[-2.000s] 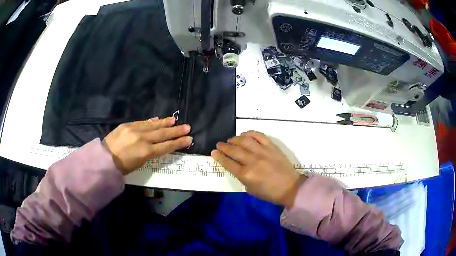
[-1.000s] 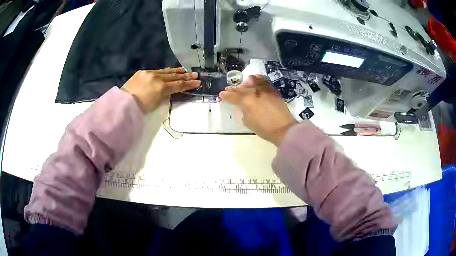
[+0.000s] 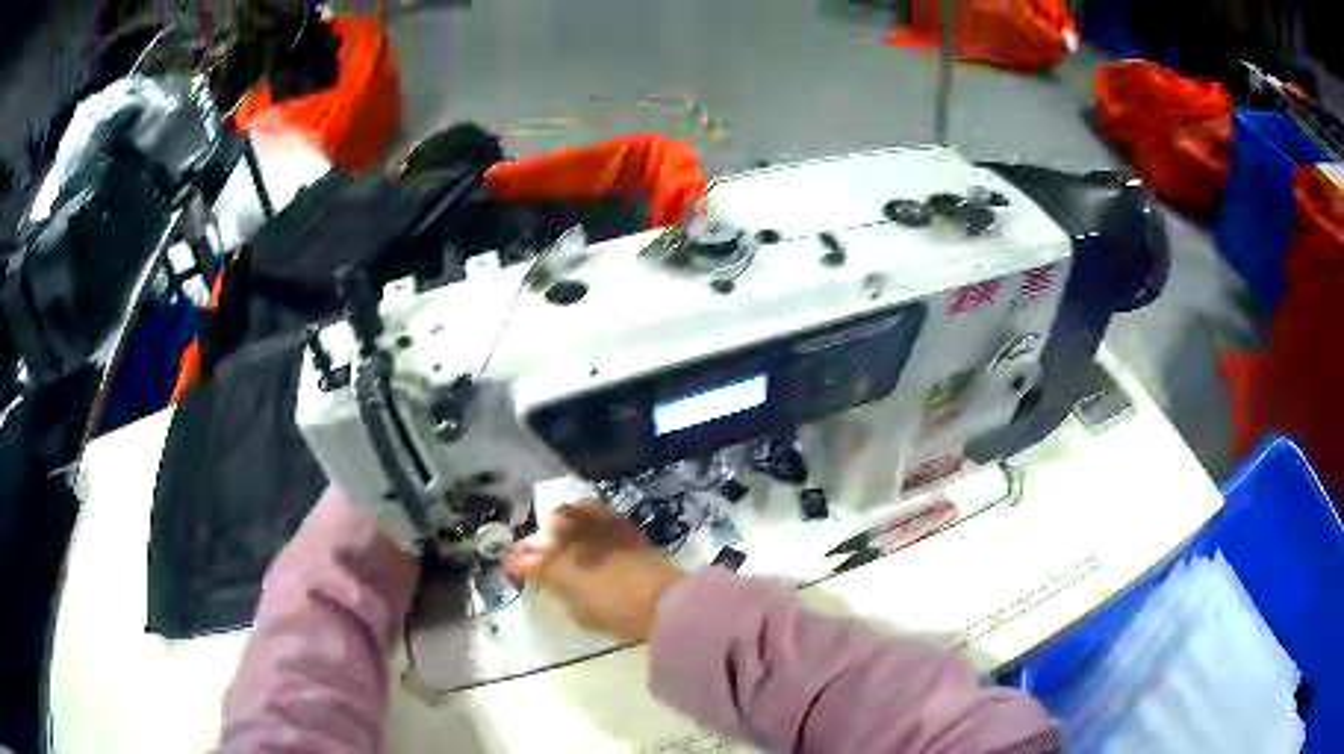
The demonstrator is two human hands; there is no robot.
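Observation:
The black bag panel (image 3: pixel 221 501) lies at the left of the sewing machine (image 3: pixel 634 354), partly hidden behind its head. My left hand is hidden behind the machine head; only its sleeve shows. My right hand (image 3: pixel 597 567) is right of the presser foot (image 3: pixel 479 589), by the small pale round part (image 3: pixel 495 542). Its fingers are bent and blurred; I cannot tell whether they hold anything. Woven labels (image 3: pixel 671 508) lie loose behind and to the right of it.
Thread snips (image 3: pixel 899 533) lie on the machine bed at the right. A blue plastic bin (image 3: pixel 1282 501) with white sheets (image 3: pixel 1201 663) stands at the lower right. Orange bags (image 3: pixel 1164 133) and dark cloth piles (image 3: pixel 339 236) are beyond the table.
The view has tilted up and shifted, showing the floor beyond. The panel has moved back, away from the front edge. My left hand has gone behind the machine head; my right stays near the needle area.

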